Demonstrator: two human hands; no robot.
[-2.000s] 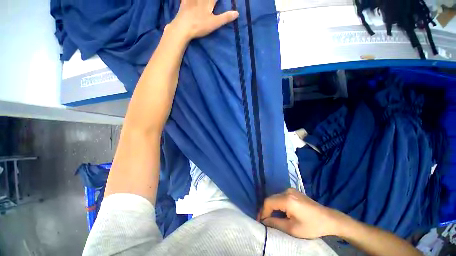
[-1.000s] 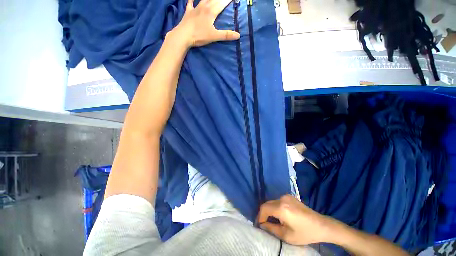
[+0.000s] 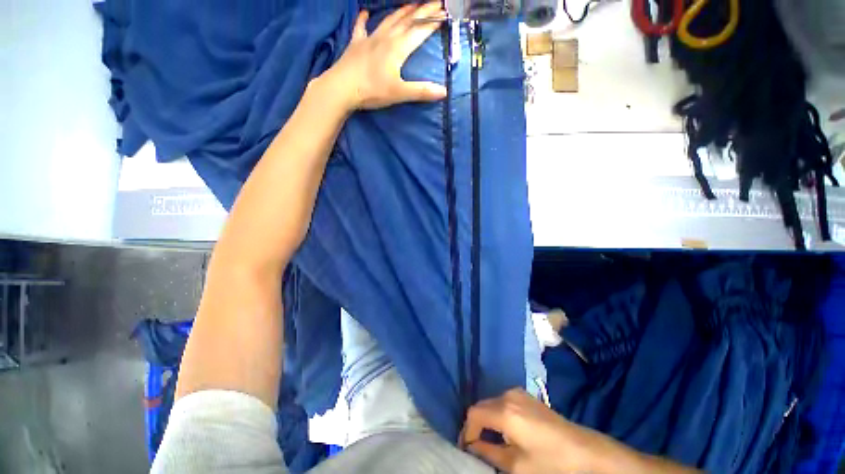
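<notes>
A blue garment piece [image 3: 398, 213] lies over the table and hangs down its front edge to the lap. Two thin black elastic strips [image 3: 476, 204] run side by side down it. My left hand [image 3: 394, 57] lies flat on the cloth, fingers spread, left of the strips and near the presser foot [image 3: 454, 46]. My right hand [image 3: 514, 428] is closed on the lower end of the strips and cloth at the lap. The bottom of the sewing machine head [image 3: 500, 9] shows at the top edge.
A black elastic bundle [image 3: 755, 102] hangs at the right, with scissors [image 3: 709, 23] on it. Small tan blocks [image 3: 565, 67] sit right of the needle. Dark blue gathered pieces [image 3: 713, 343] lie below the table edge at right. A blue crate [image 3: 159, 407] stands at lower left.
The view has tilted up, so the machine head, scissors and tan blocks now show. My left hand stays flat on the cloth and my right hand still grips the lower end.
</notes>
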